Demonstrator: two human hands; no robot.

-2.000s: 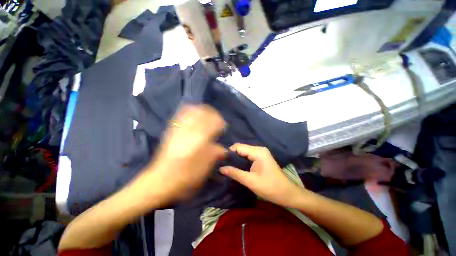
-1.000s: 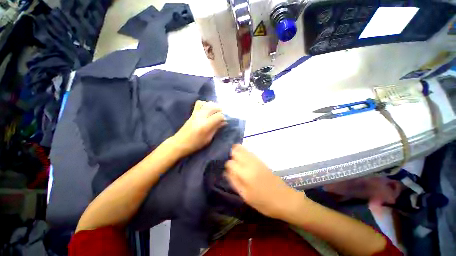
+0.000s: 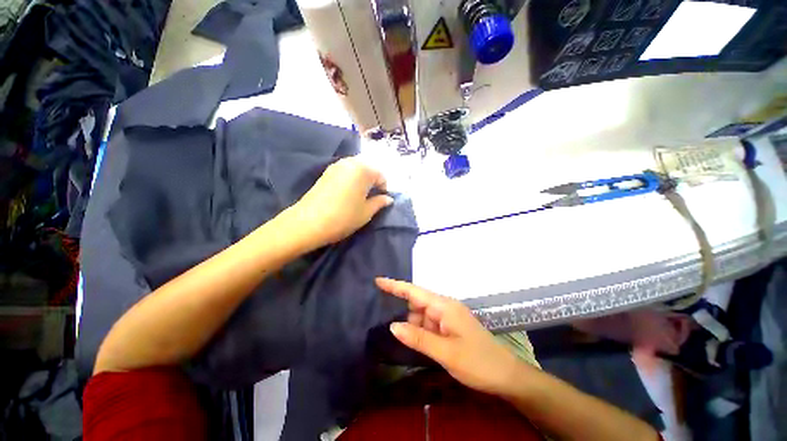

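A dark grey garment panel (image 3: 267, 172) lies bunched on the white sewing table left of the needle and hangs over the front edge. My left hand (image 3: 341, 202) pinches the panel near its right edge, just in front of the presser foot (image 3: 399, 145). My right hand (image 3: 431, 332) is lower, by the table's front edge, with index finger and thumb apart over the hanging cloth; I see nothing gripped in it. The fabric under my left palm is hidden.
Blue-handled thread snips (image 3: 604, 186) lie right of the needle, beside a cord tie (image 3: 701, 237). A ruler strip (image 3: 595, 308) runs along the front edge. The machine head (image 3: 449, 52) stands behind. More dark cut pieces (image 3: 250, 52) lie at the back left.
The panel was turned and spread leftward from beneath the needle area. My left hand stays on its edge near the foot. My right hand has moved down and its fingers have parted.
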